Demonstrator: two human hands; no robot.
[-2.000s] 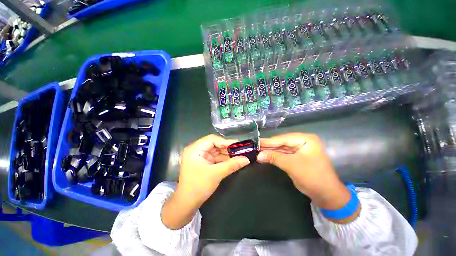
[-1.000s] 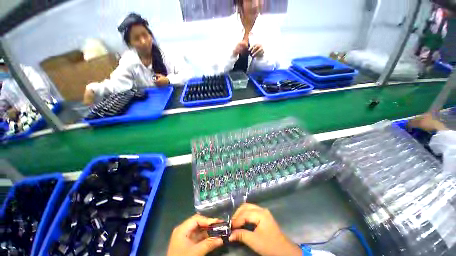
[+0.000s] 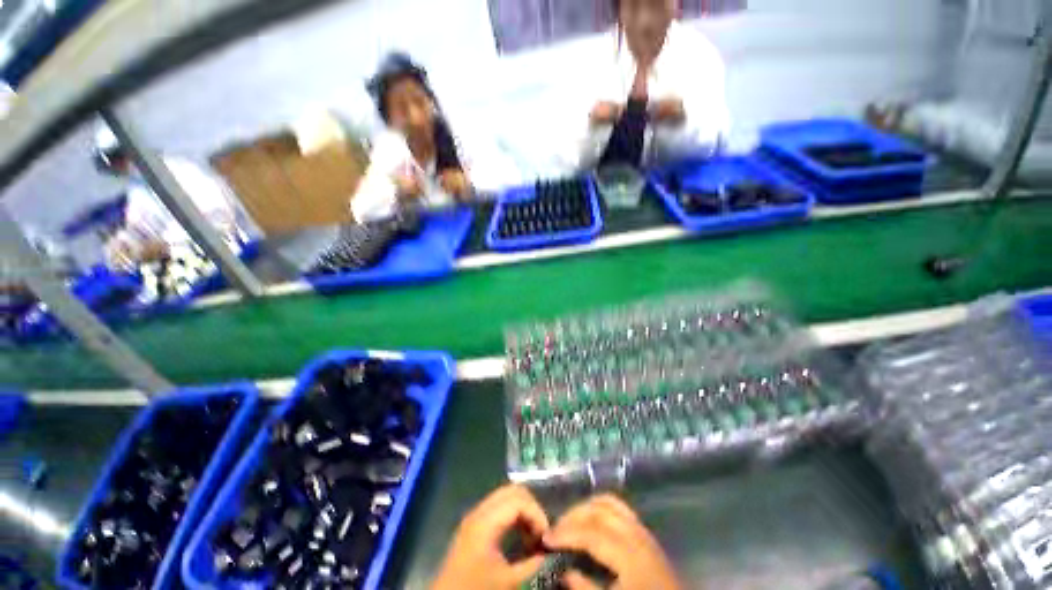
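Note:
My left hand [image 3: 487,546] and my right hand [image 3: 620,544] are close together at the bottom edge, fingertips nearly touching. Between them they hold a small dark part, apparently a black housing [image 3: 586,565], with a green speckled piece [image 3: 547,569] like a circuit board beside it. Fingers and blur hide how the two meet. Just beyond the hands stands a clear blister tray [image 3: 565,470] with two rows of upright green circuit boards [image 3: 646,429]. Both wrists are cut off by the frame.
Two blue bins [image 3: 433,432] [image 3: 87,536] of black housings are at left. Clear empty trays [image 3: 963,426] are stacked at right. A green conveyor [image 3: 427,328] crosses beyond the bench. Workers in white and blue trays [image 3: 496,240] are on the far side. A slanting frame post [image 3: 179,196] is at upper left.
The view has lifted from the bench, then swung left, so bins and trays appear further right. The hands are lower in the picture and still together. The far left worker's hands have come together.

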